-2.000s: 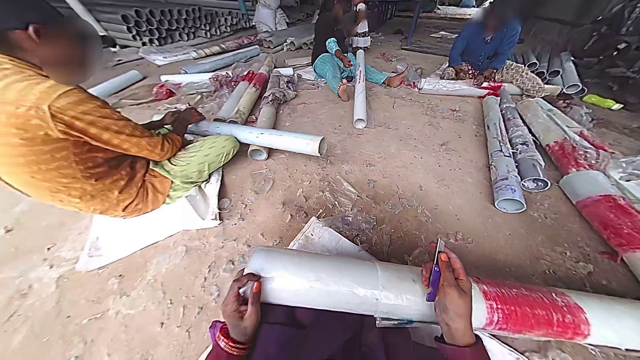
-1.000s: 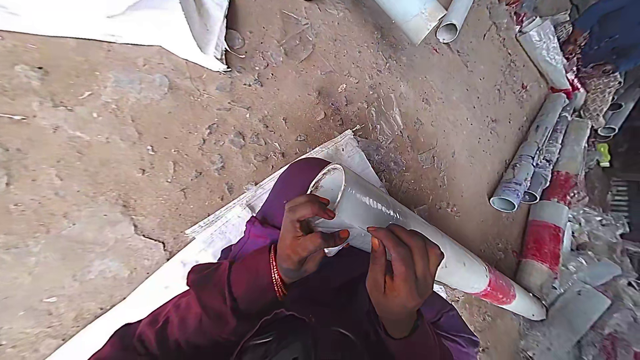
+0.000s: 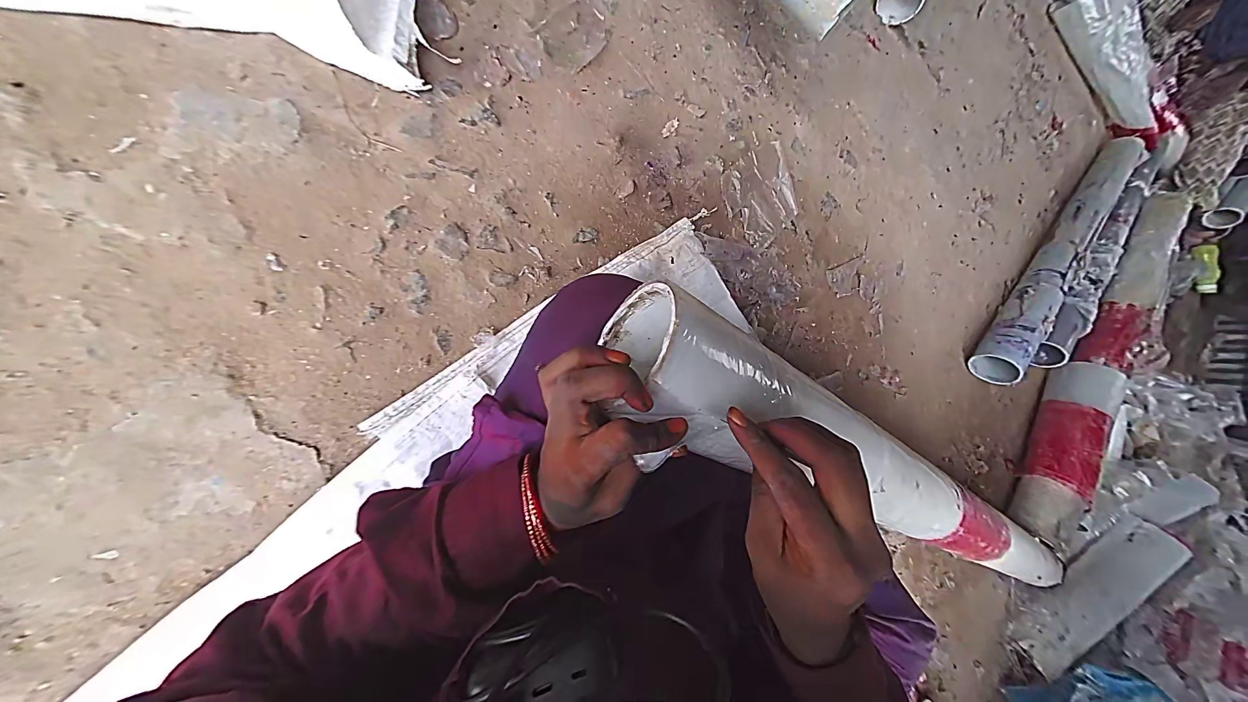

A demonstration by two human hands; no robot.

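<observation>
A white plastic pipe [image 3: 829, 419] with a red band lies slanting across my lap, its open end up and to the left. Glossy clear film covers part of its surface near that end. My left hand [image 3: 595, 439], with red bangles at the wrist, is at the open end, fingers curled and thumb tip against the pipe's near side. Whether it pinches the film is unclear. My right hand [image 3: 814, 517] is beside the pipe's near side, index fingertip at the film-covered surface and the other fingers bent. What lies between its fingers is hidden.
White sheeting [image 3: 409, 478] is under my legs on the dirt floor. More pipes [image 3: 1048, 268] lie to the right, beside a red-banded pipe [image 3: 1068, 439] and crumpled clear plastic [image 3: 1180, 419]. Another white sheet [image 3: 361, 39] is at upper left. Plastic scraps [image 3: 770, 195] dot the ground.
The view has tilted down sharply since the oldest frame. There my right hand held a purple-handled blade, which does not show now. My hands have moved together near the pipe's open end.
</observation>
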